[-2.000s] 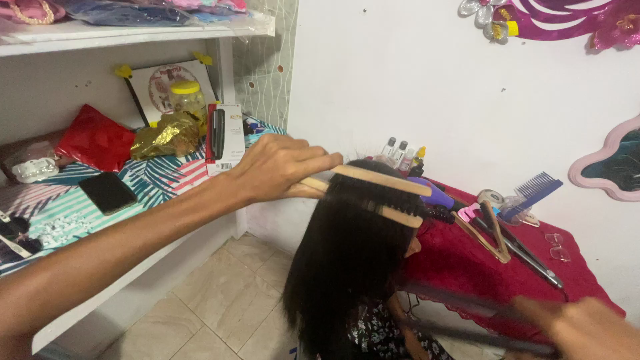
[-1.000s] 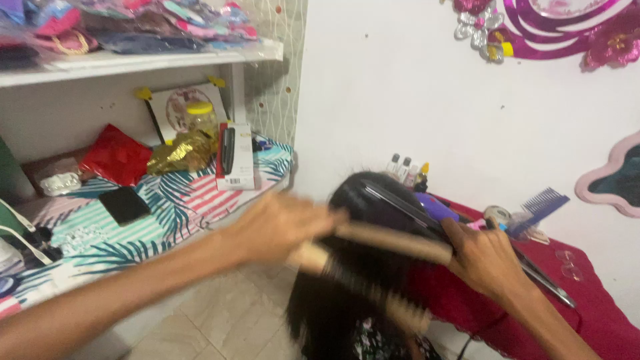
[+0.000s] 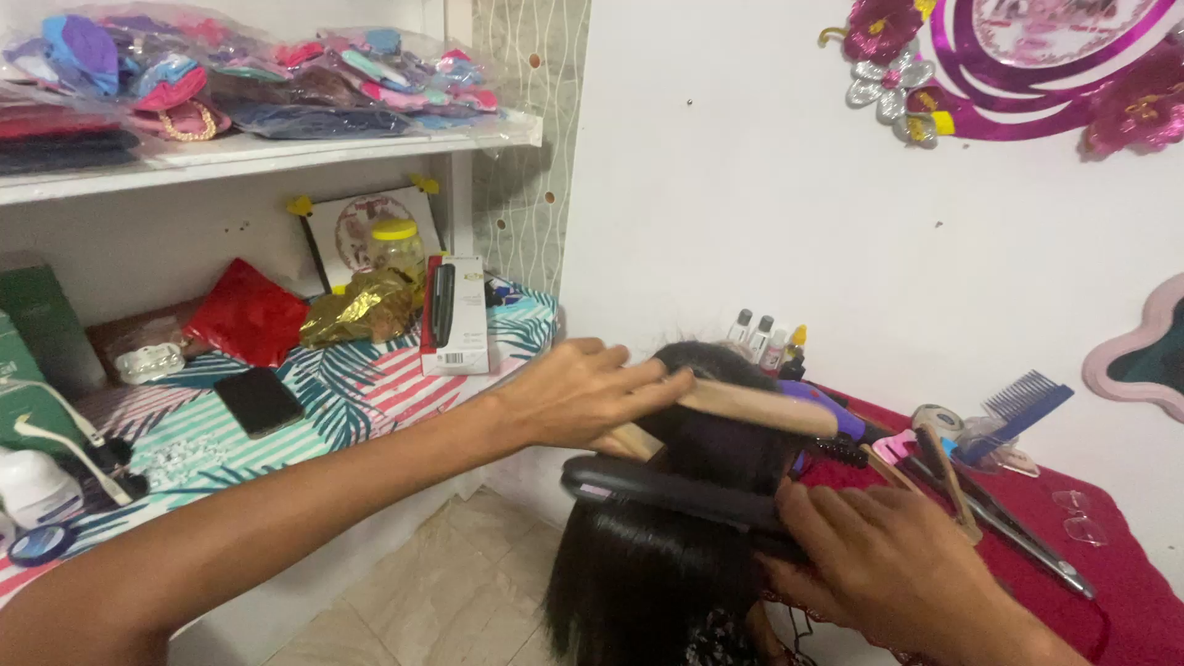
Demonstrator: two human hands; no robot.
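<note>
My left hand [image 3: 592, 393] grips a wooden V-shaped hair-straightening brush [image 3: 763, 407]; its upper arm lies across the back of a seated person's head, and its lower arm is mostly hidden. In my right hand [image 3: 869, 546] is a black flat iron [image 3: 666, 490], its plates across the long dark hair [image 3: 638, 573] just below the brush. Hair hangs straight beneath the iron. Whether the plates are fully closed I cannot tell.
Right of the head, a red-covered table [image 3: 1027, 564] holds a blue comb [image 3: 1022, 416], a curling wand [image 3: 1036, 546], glasses [image 3: 1078, 518] and small bottles [image 3: 758, 338]. At left, a patterned counter bears a phone [image 3: 259, 402] and a flat-iron box [image 3: 455, 314] below a shelf [image 3: 370, 148].
My right hand, apart from the hair two seconds ago, came to the head with the flat iron; the iron has since moved from the crown down to below the brush.
</note>
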